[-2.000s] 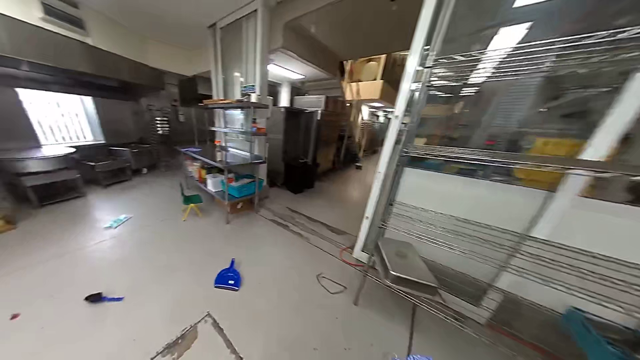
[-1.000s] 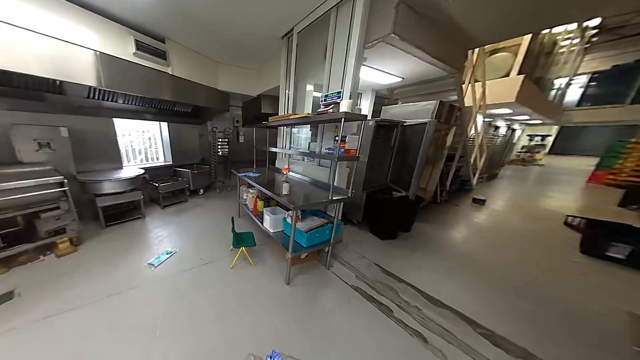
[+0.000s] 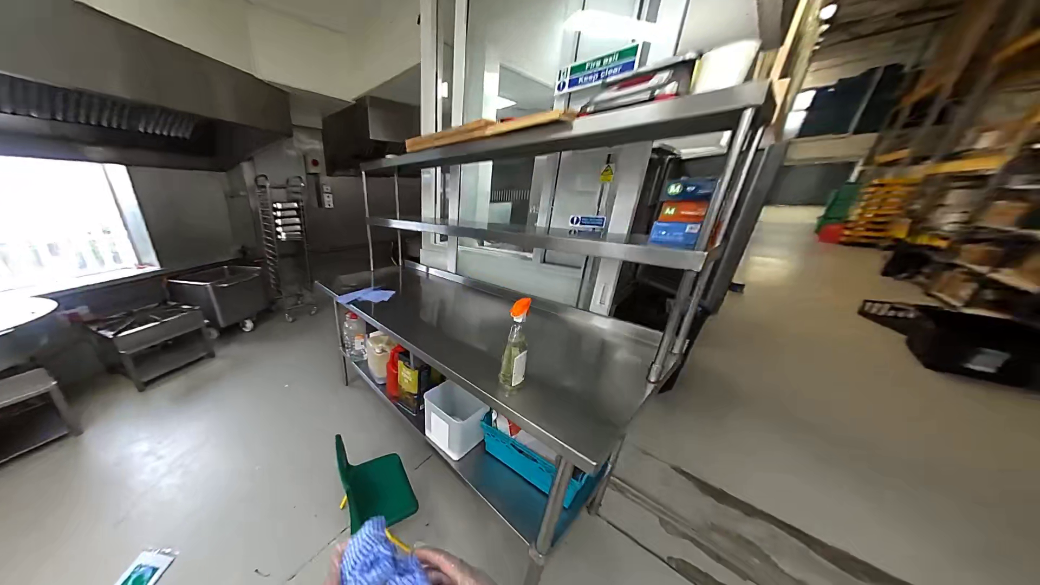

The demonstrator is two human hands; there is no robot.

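At the bottom of the head view, a crumpled blue-and-white cloth [image 3: 379, 556] is between my two hands. My left hand [image 3: 335, 565] shows only as a sliver at the cloth's left side, while my right hand [image 3: 448, 566] has its fingers against the right side. Just beyond them is a small green chair [image 3: 382, 487]. A spray bottle with an orange head [image 3: 514, 345] stands upright on the stainless steel table [image 3: 439, 325]. A flat blue cloth [image 3: 366, 296] lies at the table's far left end.
Under the table, the lower shelf holds a white plastic tub [image 3: 455, 418], a turquoise crate [image 3: 532, 463] and several bottles. Boxes [image 3: 679, 213] sit on a shelf above. A packet [image 3: 148, 567] lies on the floor at lower left. Black crates [image 3: 975, 345] stand at right.
The view has turned and come much closer to the steel table and green chair. My hands with the blue-and-white cloth have come into view; only a bit of blue showed at the bottom edge before.
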